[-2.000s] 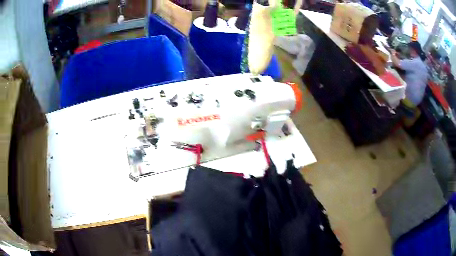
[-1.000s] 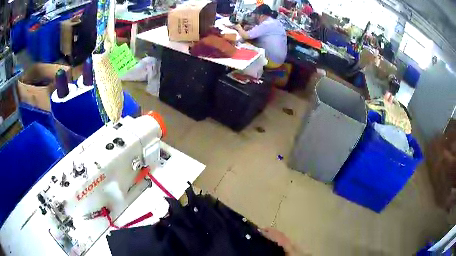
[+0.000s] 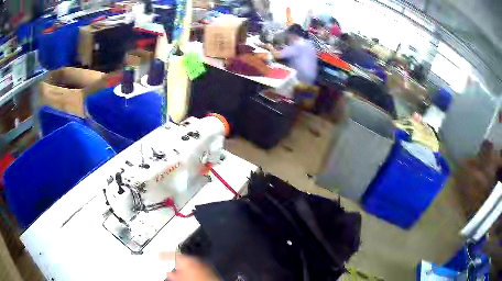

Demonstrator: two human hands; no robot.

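A thick pile of black fabric panels [image 3: 275, 230] lies in overlapping layers at the bottom centre, over the front right part of the white table [image 3: 71, 236]. A small pale speck shows on it. My left hand [image 3: 191, 269] is blurred and cut off by the bottom edge, at the pile's lower left side; its grip cannot be made out. My right hand is not in view. The white sewing machine [image 3: 170, 164] with an orange-red round end stands behind and left of the pile. A red strap [image 3: 223, 180] runs from it towards the pile.
A blue bin [image 3: 60, 164] stands left behind the table. Thread cones [image 3: 127, 81] stand behind the machine. A grey bin [image 3: 358, 153] and another blue bin [image 3: 407, 181] are on the floor at right. A person [image 3: 300, 57] sits at a far table with a carton [image 3: 224, 37].
The view has swung right, then slightly back left. The hand at the pile's right side one second ago is out of view; my left hand now shows at its left. The pile looks more spread out.
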